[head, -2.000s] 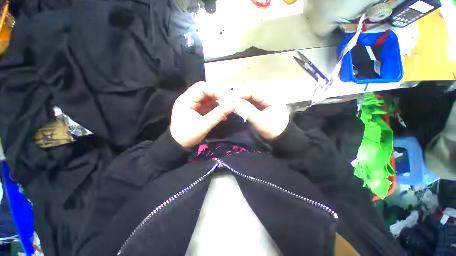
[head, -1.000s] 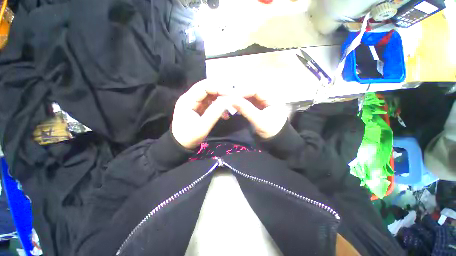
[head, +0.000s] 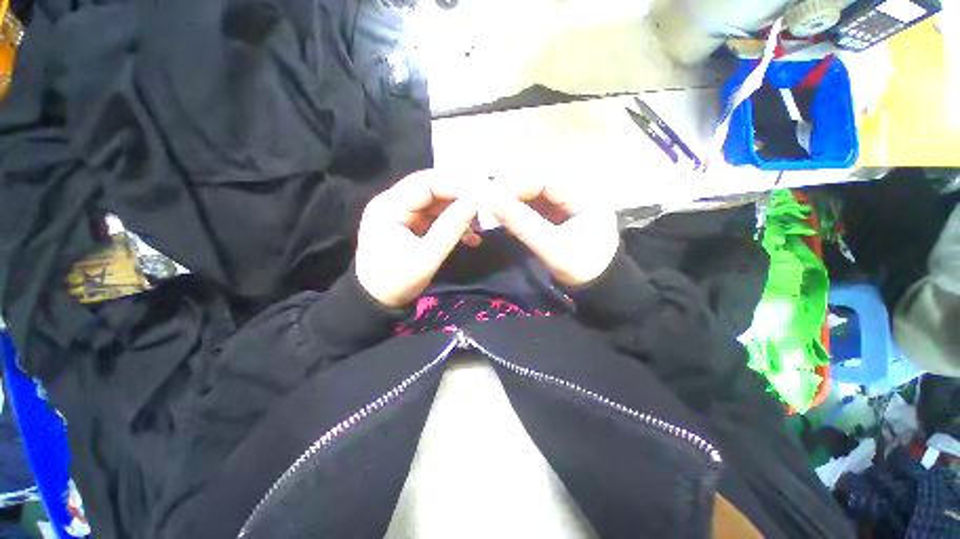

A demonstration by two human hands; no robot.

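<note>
A tiny white label (head: 488, 219) is pinched between the fingertips of both hands, just in front of the table's edge. My left hand (head: 407, 238) holds it from the left, and my right hand (head: 563, 240) holds it from the right. The fingertips nearly meet, and the glare behind them blurs the details. A large black garment (head: 190, 137) lies heaped at the left. Thread snips (head: 663, 134) with dark blades lie on the pale table (head: 568, 142), right of my hands.
A blue bin (head: 855, 121) with dark pieces and a white strip stands at the table's right. White tape (head: 745, 90) hangs beside it. A calculator (head: 880, 23) is at the top right. Green fabric (head: 790, 305) hangs below the table, near a light blue container (head: 870, 337).
My hands have stayed in nearly the same place. The label shows a little differently between the fingertips, now flatter and more level. The view has shifted slightly.
</note>
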